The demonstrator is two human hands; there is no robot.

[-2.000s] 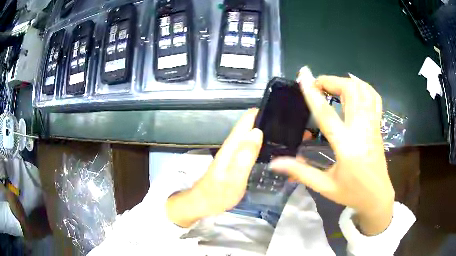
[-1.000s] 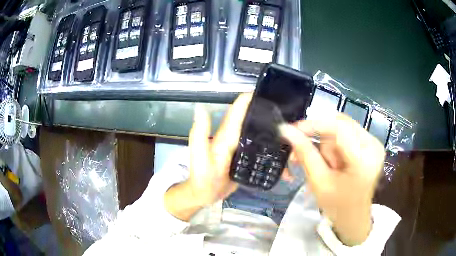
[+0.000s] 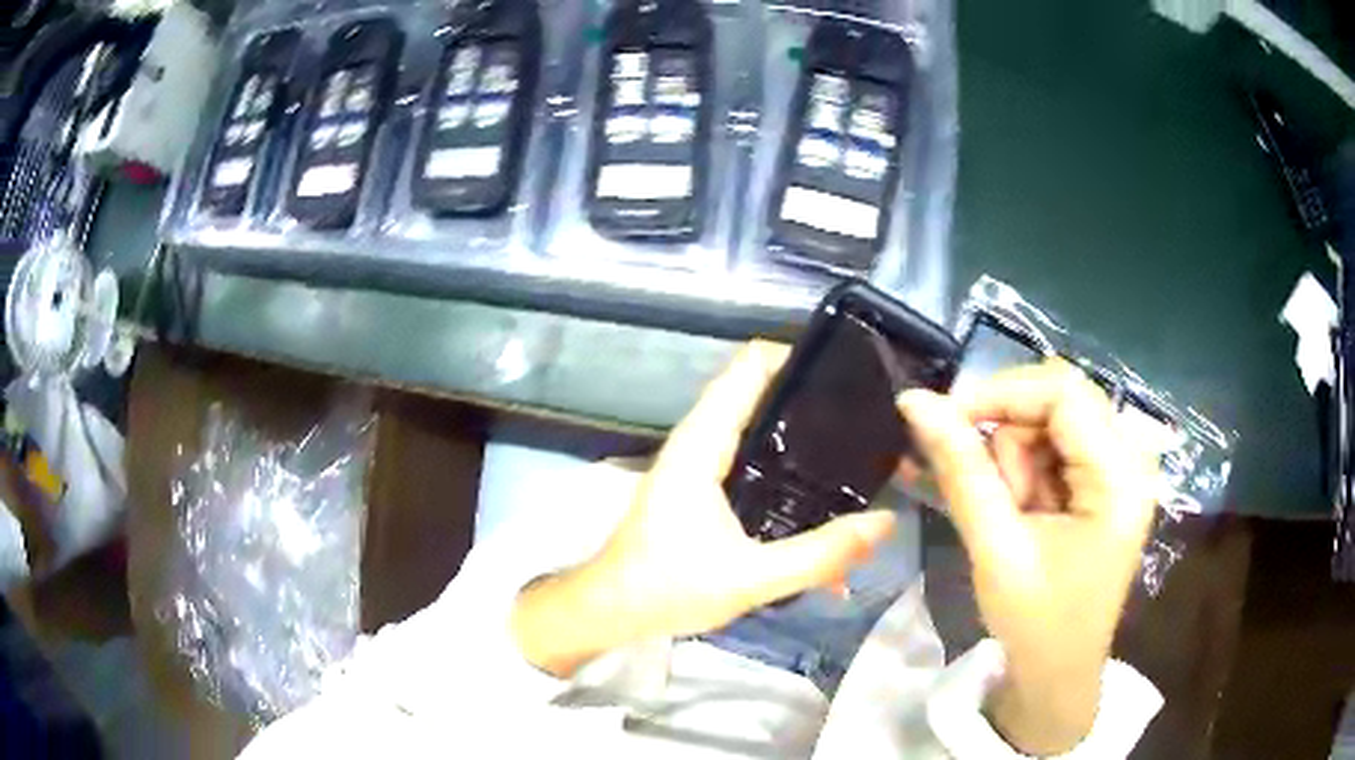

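Observation:
A black keypad phone (image 3: 832, 408) is held face up and tilted above my lap, its dark screen at the top and keys lower down. My left hand (image 3: 684, 520) grips it from the left side, thumb across its lower end. My right hand (image 3: 1040, 505) is at the phone's right edge with thumb and forefinger pinched near the screen; a faint shiny sliver, perhaps protective film, shows by the fingertips. A clear lens tray (image 3: 1196, 446) with black-framed pieces lies partly hidden behind my right hand.
A clear phone tray (image 3: 557, 260) holds a row of several phones, backs up, on the dark green bench (image 3: 1100, 193). A heap of clear film (image 3: 268, 549) lies low left. A white fan (image 3: 52, 305) stands left. A white cloth (image 3: 1311, 330) and loose phone (image 3: 1296, 171) lie right.
The view has shifted, so the trays sit further right and lower. My left thumb has closed over the phone's lower end. My right fingertips have moved from mid-phone to the screen's right edge.

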